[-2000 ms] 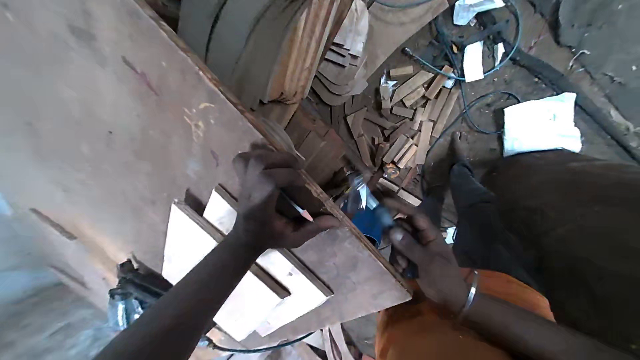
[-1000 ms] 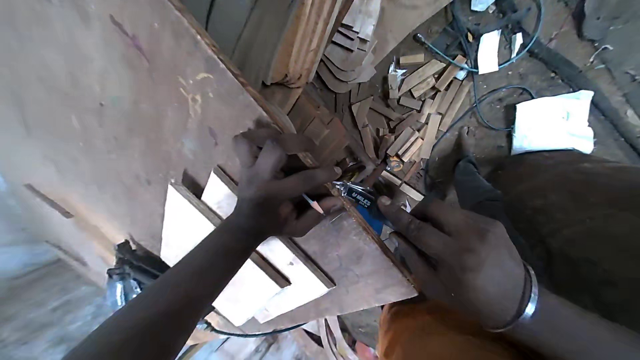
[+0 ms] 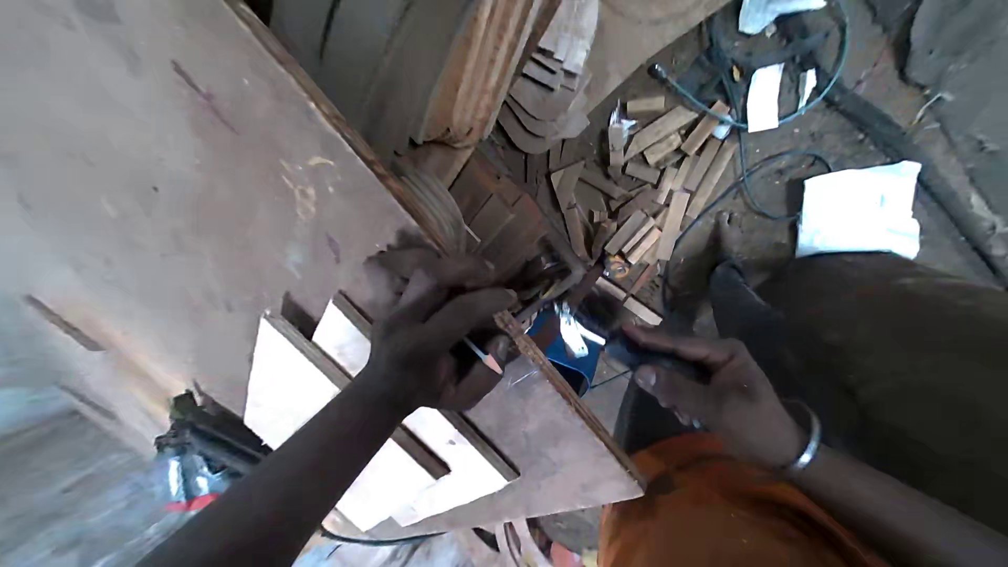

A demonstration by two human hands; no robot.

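Note:
My left hand point(image 3: 437, 339) is at the edge of a large plywood board point(image 3: 551, 441), its fingers curled around a pencil point(image 3: 483, 356) whose pinkish tip points down to the right. What else those fingers touch at the edge is too dark to tell. Off the board's edge, my right hand point(image 3: 709, 386) grips a dark-handled tool point(image 3: 654, 354); its far end is blurred, so its kind cannot be told. Beneath my left forearm lie two white-faced boards point(image 3: 441, 465). Just beyond the plywood edge, between my hands, is a blue container point(image 3: 571, 366).
Many small wood offcuts point(image 3: 669, 189) lie heaped on the ground ahead. Stacked curved wood pieces point(image 3: 543, 102) stand at the top. A cable point(image 3: 748, 126) loops at upper right near a white sheet or bag point(image 3: 858, 209). A dark power tool point(image 3: 205, 449) rests at lower left.
My right hand, with the dark-handled tool, has moved right, away from the board's edge, where it was close to my left hand a second ago. My left hand still holds the pencil.

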